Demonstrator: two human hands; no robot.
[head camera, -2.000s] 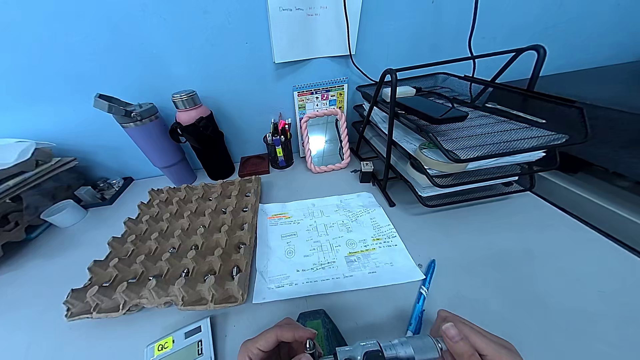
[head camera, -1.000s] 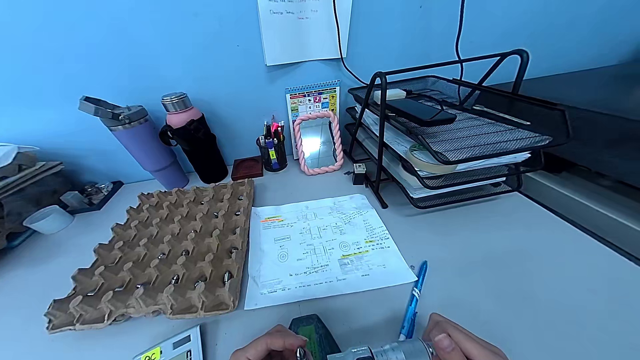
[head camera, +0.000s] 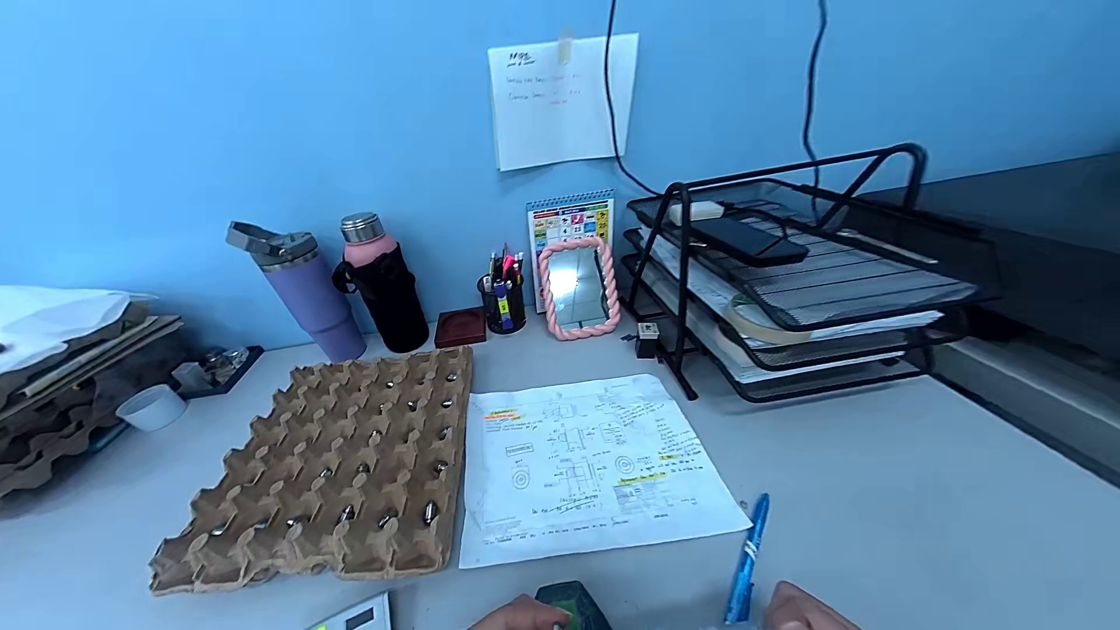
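Observation:
Only the tops of both hands show at the bottom edge. My left hand is beside a dark green object, with a tiny bit of something metallic at its fingertips. My right hand is curled to the right of a blue pen; what it holds is cut off by the frame. A sliver of a pale, blurred thing lies between the hands. Beyond them a sheet with technical drawings lies flat, next to a cardboard egg tray holding several small metal parts.
A digital device sits at the bottom edge. Behind stand a purple tumbler, a bottle in a black sleeve, a pen holder and a pink-framed mirror. A black mesh paper rack is at right, a white cup at left.
The view has tilted up, so the hands sit lower and the micrometer seen between them earlier is almost entirely out of frame.

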